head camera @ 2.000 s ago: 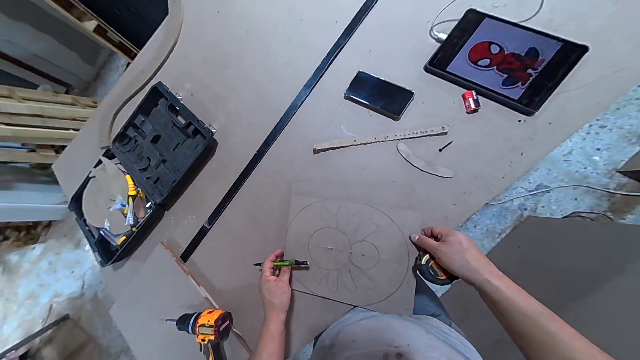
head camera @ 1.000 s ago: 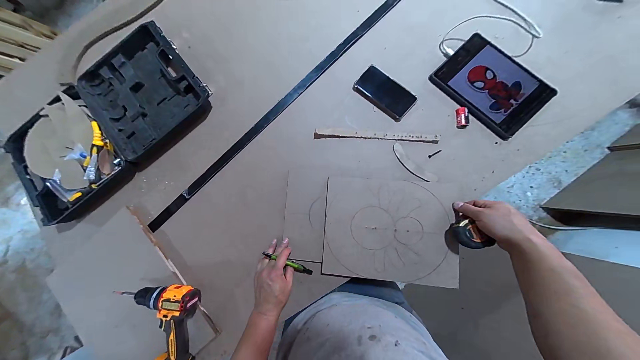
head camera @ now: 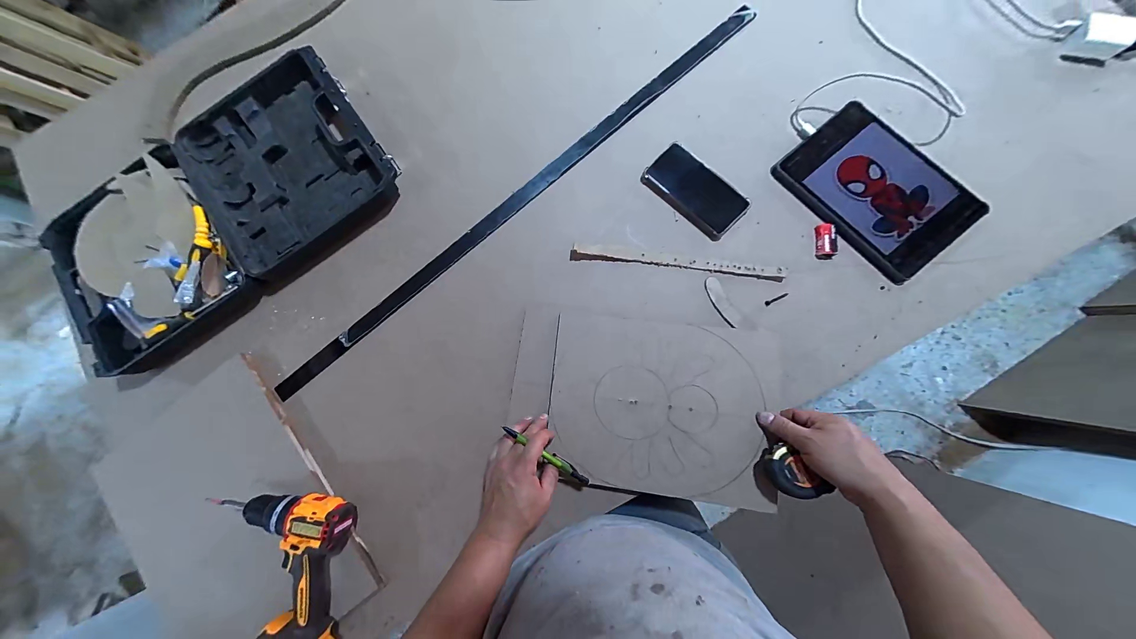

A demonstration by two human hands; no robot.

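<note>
My left hand point(head camera: 519, 484) holds a green and black pen point(head camera: 555, 463) and rests at the left edge of a thin board point(head camera: 577, 355) with pencilled circles and petal-like curves. Another flat piece point(head camera: 532, 342) shows along that left edge. In my right hand point(head camera: 821, 448) is a black and orange tape measure point(head camera: 794, 472), at the board's right edge, with the thumb on the board's rim. Beyond the board lie a narrow, rough-edged strip point(head camera: 679, 262), a small curved piece point(head camera: 721, 302) and a screw point(head camera: 776, 300).
A long black metal bar point(head camera: 524, 191) crosses the table. An open tool case point(head camera: 293, 169) and a cordless drill point(head camera: 311, 532) are at left. A phone point(head camera: 697, 191), a tablet point(head camera: 887, 191) showing a red cartoon figure, and a red battery point(head camera: 825, 240) lie at right. The table edge runs beside my right hand.
The upper board was shifted right of the piece under it a second ago; now less of that piece shows at the left. Both hands remain at the board with pen and tape measure.
</note>
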